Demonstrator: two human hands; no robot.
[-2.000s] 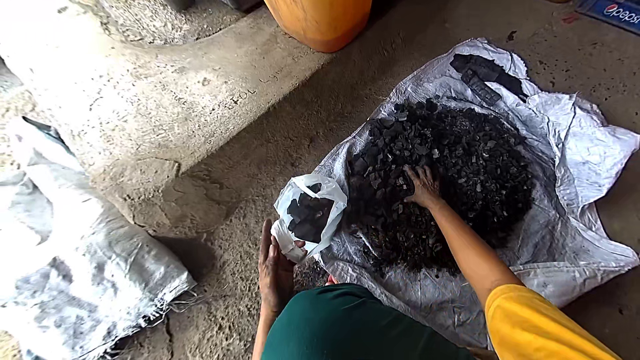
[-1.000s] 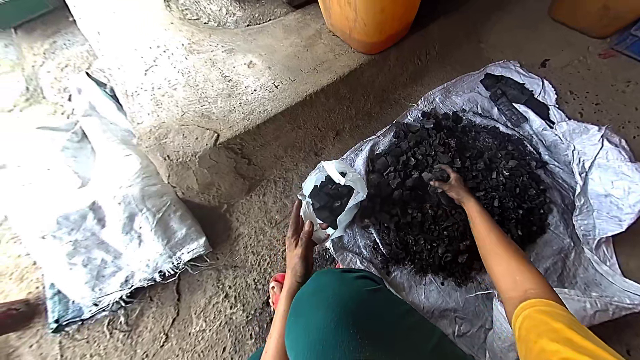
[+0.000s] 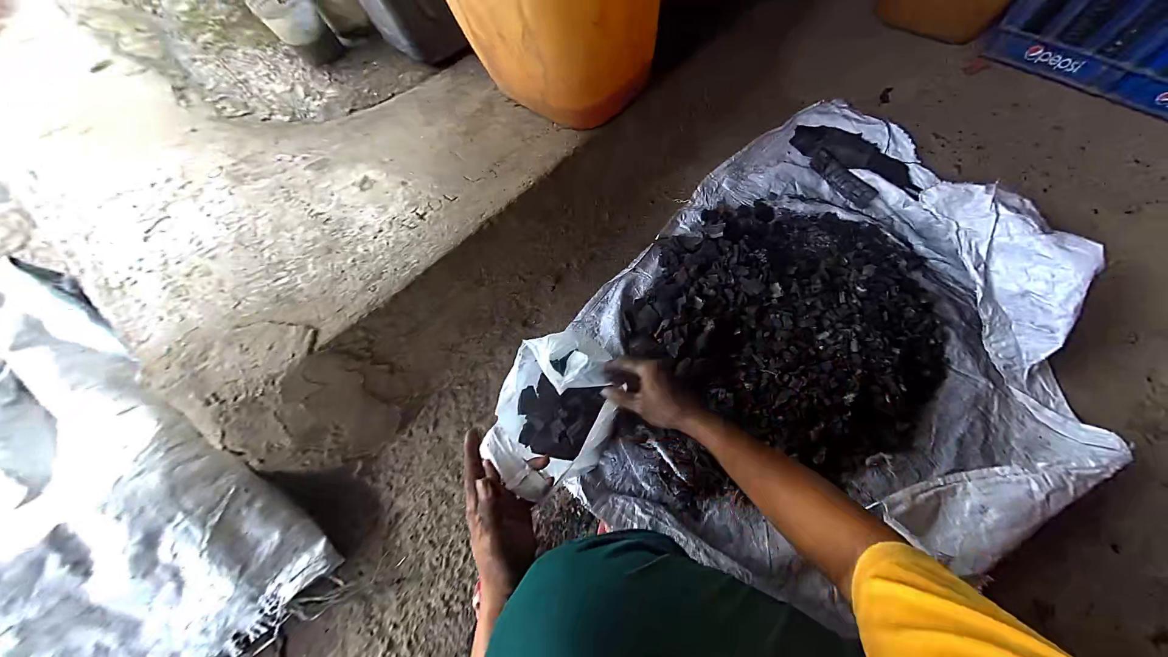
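A small white plastic bag (image 3: 584,360) stands with its mouth spread, and dark charcoal pieces (image 3: 555,420) show inside. My left hand (image 3: 500,520) supports the bag's lower left side, its thumb and fingers around the plastic. At the right edge of the bag's mouth is my right hand (image 3: 650,392), fingers bent and blurred; whether charcoal is in them I cannot tell. Beside the bag, to the right, a heap of broken charcoal (image 3: 794,319) lies on a spread white woven sack (image 3: 1031,283). Larger flat black pieces (image 3: 853,155) rest at the sack's far end.
Another white woven sack (image 3: 164,493) lies on the ground at left. A raised concrete ledge (image 3: 365,228) runs diagonally behind the bag. An orange plastic container (image 3: 566,55) stands at the ledge's far end. A blue Pepsi crate (image 3: 1077,64) and another orange container (image 3: 944,14) are at far right.
My right hand has moved left from the charcoal heap to the bag's mouth. My left hand has stayed at the bag.
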